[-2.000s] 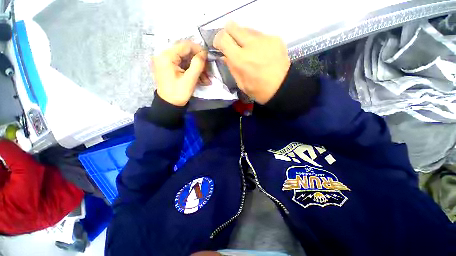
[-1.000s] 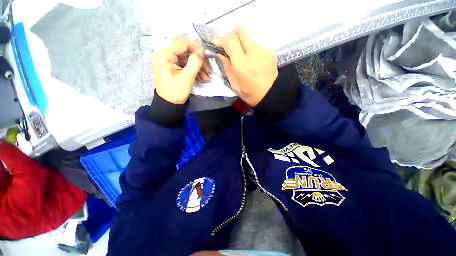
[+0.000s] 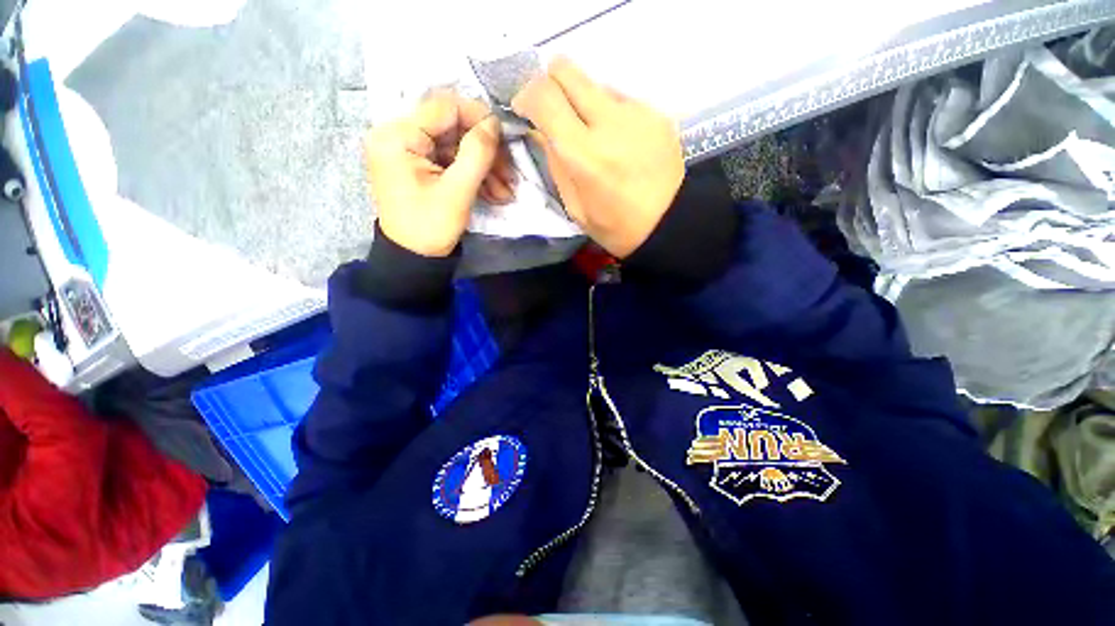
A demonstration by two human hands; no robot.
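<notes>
A small grey piece [image 3: 507, 76] sticks up between my hands at the top centre. My left hand [image 3: 430, 171] pinches cloth beside it between thumb and fingers. My right hand [image 3: 605, 153] pinches the lower right part of the small grey piece. A white backing [image 3: 523, 208] hangs below my fingers, with a grey edge under it. A large grey panel [image 3: 232, 147] lies on the white table to the left. My fingertips partly hide where the pieces meet.
The white table [image 3: 783, 55] has a ruler scale along its front edge. Crumpled grey pieces with white edges [image 3: 978, 208] hang at the right. A blue crate [image 3: 263, 404] is below the table. A person's red sleeve [image 3: 86, 477] shows at lower left.
The small grey piece has turned and shows more of its flat face between my fingers. My right hand has shifted slightly left since the earliest frame. My left hand has hardly moved.
</notes>
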